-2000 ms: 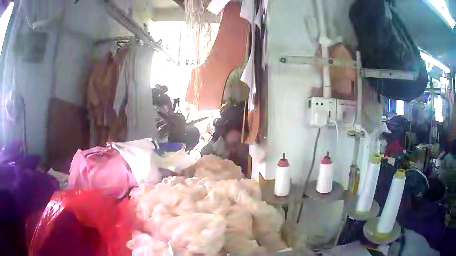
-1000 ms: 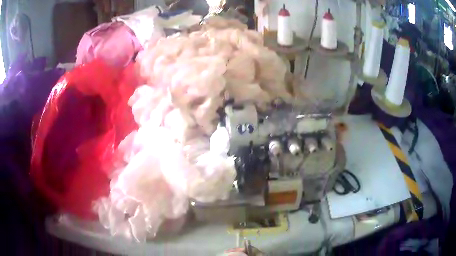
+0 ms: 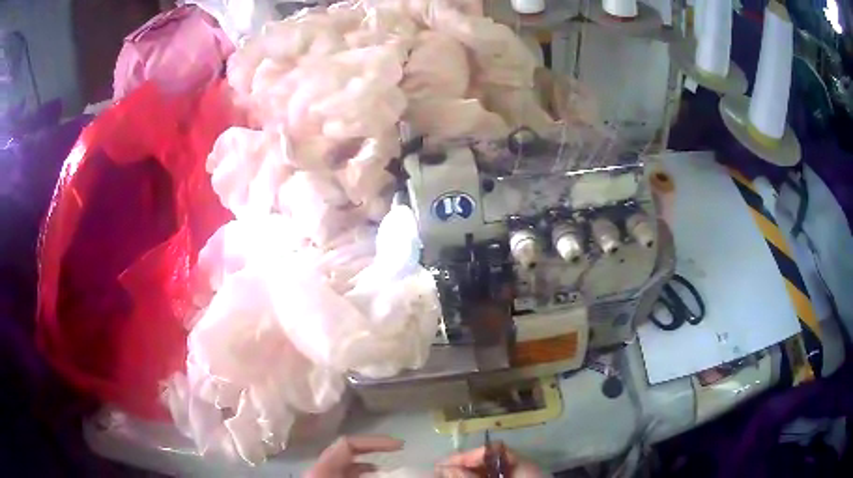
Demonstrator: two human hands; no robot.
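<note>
The off-white overlock machine stands at the centre, with pale knobs on its front. A high heap of pale pink gathered fabric pieces lies behind and left of it and spills over the table's front edge. My left hand is at the bottom edge, partly cut off, fingers pointing right; its grip is unclear. My right hand is beside it, also cut off, closed round a small, thin, dark pointed tool. Something pale, too blurred to name, shows between the hands. Both hands are in front of the machine.
A red plastic bag stands open left of the heap, with a pink bundle behind. Black scissors lie on a white sheet at the right, beside striped tape. White thread cones stand behind.
The view has tilted down from the window and wall to the machine and table. One second ago only fingertips showed at the bottom; now both hands are in view.
</note>
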